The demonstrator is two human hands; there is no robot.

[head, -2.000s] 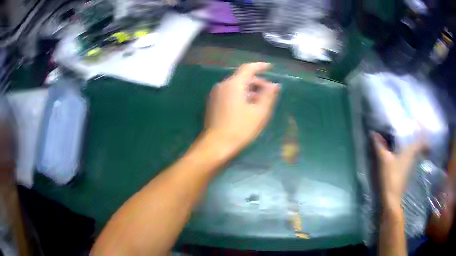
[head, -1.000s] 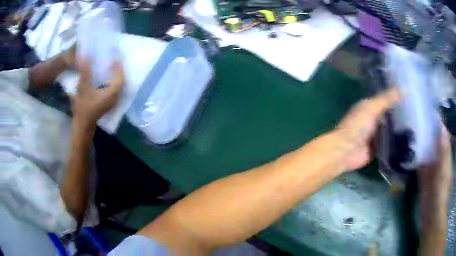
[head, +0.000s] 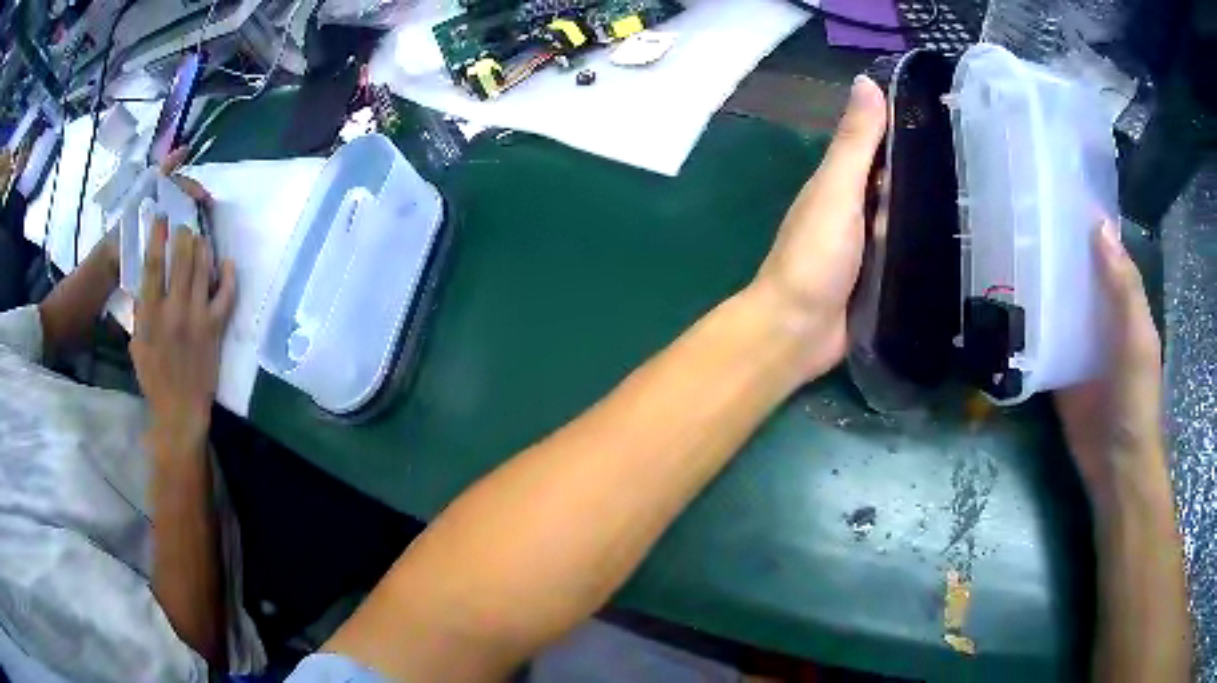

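Note:
My left hand [head: 821,254] holds a black oblong part [head: 918,227], wrapped in a clear bag, on its side at the right. My right hand [head: 1114,347] holds a frosted shell [head: 1048,220] upright against it, fingers behind its right wall. The two parts stand side by side, their lower ends near each other. A small black component [head: 992,340] with a red wire sits at the shell's lower left. Another frosted shell [head: 354,274], open side up on a dark base, lies on the green bench at the left.
A co-worker's hands [head: 180,287] hold a pale unit at the far left, over white paper [head: 247,200]. Circuit boards [head: 534,40] lie on a white sheet [head: 667,114] at the back. A purple pad [head: 865,24] is at the back edge. Bubble wrap [head: 1192,294] is at the far right.
The view has swung left since two seconds ago. Both hands now hold the right-hand unit, its shell and black part turned more apart. The co-worker's hands have lowered their unit.

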